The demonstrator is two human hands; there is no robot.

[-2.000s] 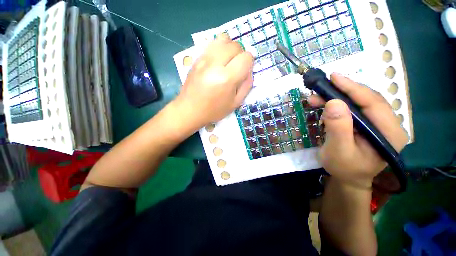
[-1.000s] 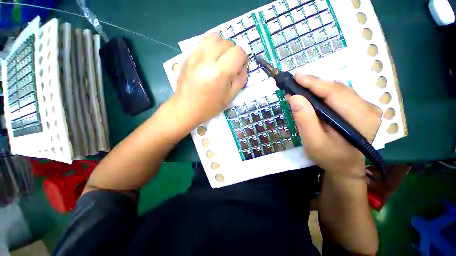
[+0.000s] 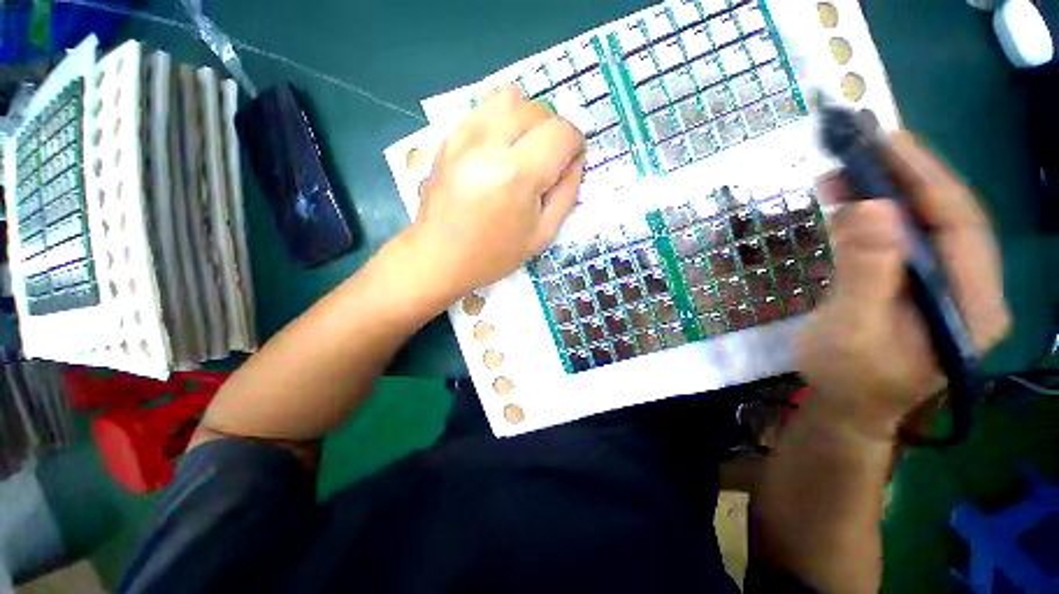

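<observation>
My left hand is closed over the upper left part of the white tray, its fingertips curled and hidden. The thin solder wire runs from the upper left to behind this hand. My right hand, blurred, grips the black soldering iron over the tray's right side; its tip points up and left, blurred, near the right edge of the upper panel. The upper PCB panel shows pale silvery rectangles. The lower PCB panel shows darker brown ones.
A pile of stacked trays stands at the left. A black glossy slab, perhaps a phone, lies between pile and tray, with a clear plastic strip above it. A white rounded object is at the upper right. A red object and blue stool are below.
The soldering iron in my right hand has moved right, away from my left hand, uncovering more of the lower panel. My left hand has barely moved.
</observation>
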